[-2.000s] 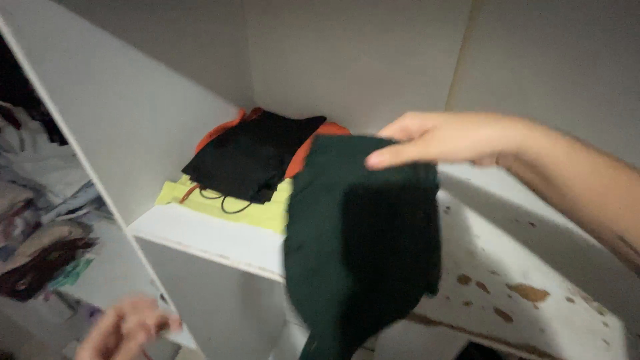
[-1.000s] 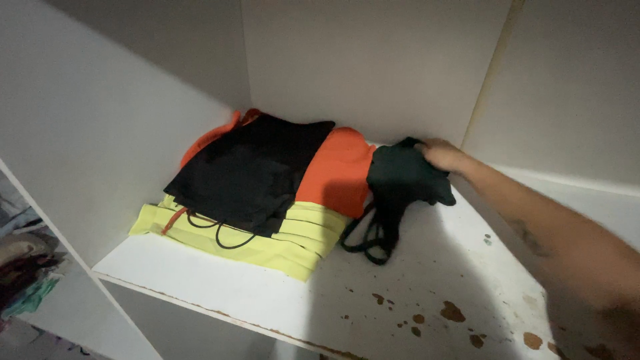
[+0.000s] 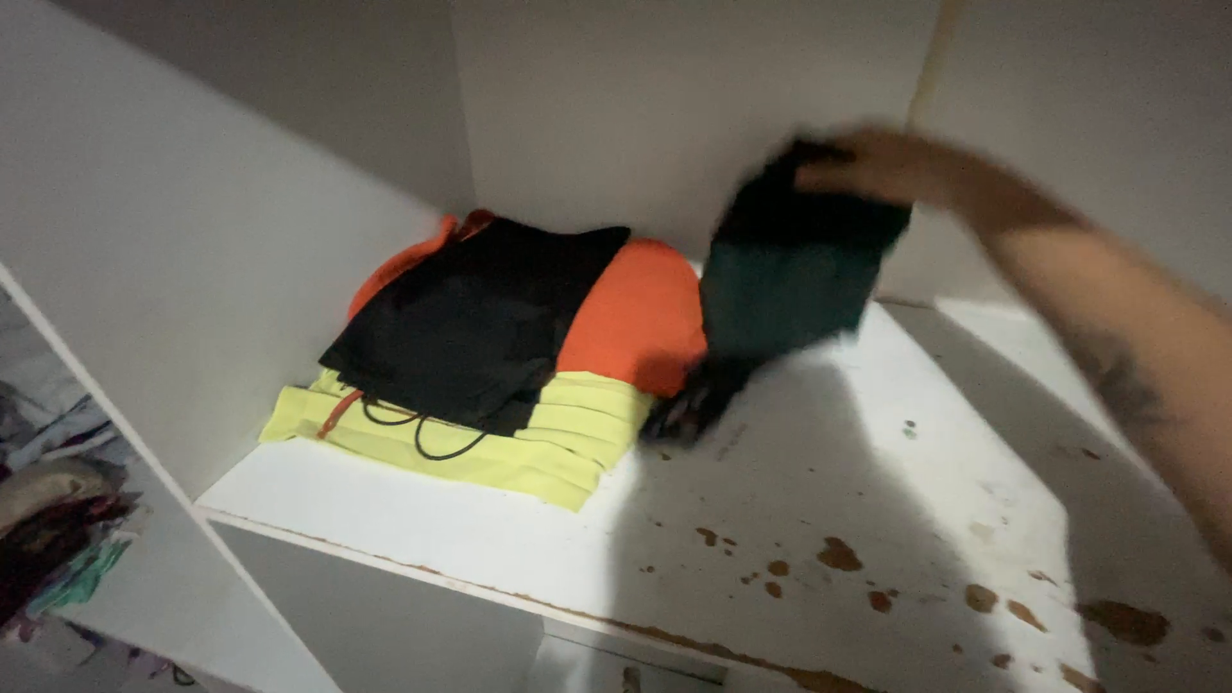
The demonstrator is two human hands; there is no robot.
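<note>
My right hand (image 3: pixel 857 168), blurred, grips the top of a dark green garment (image 3: pixel 794 289) over the shelf, its lower straps hanging by the shelf surface. To its left lies a stack: a black garment (image 3: pixel 472 318) with thin cord loops on top, an orange garment (image 3: pixel 640 313) under it, and a yellow ribbed garment (image 3: pixel 577 433) at the bottom. The green garment hangs close beside the orange one; whether they touch is unclear. My left hand is out of view.
The white shelf (image 3: pixel 847 462) has chipped brown patches and a worn front edge. A side panel (image 3: pixel 289 241) rises at left. Beyond it, a lower compartment holds a jumble of clothes (image 3: pixel 67 510).
The green garment, held in front of the shelf two seconds ago and lowered beside the stack a second ago, is now raised and spread more. My left hand has left the view.
</note>
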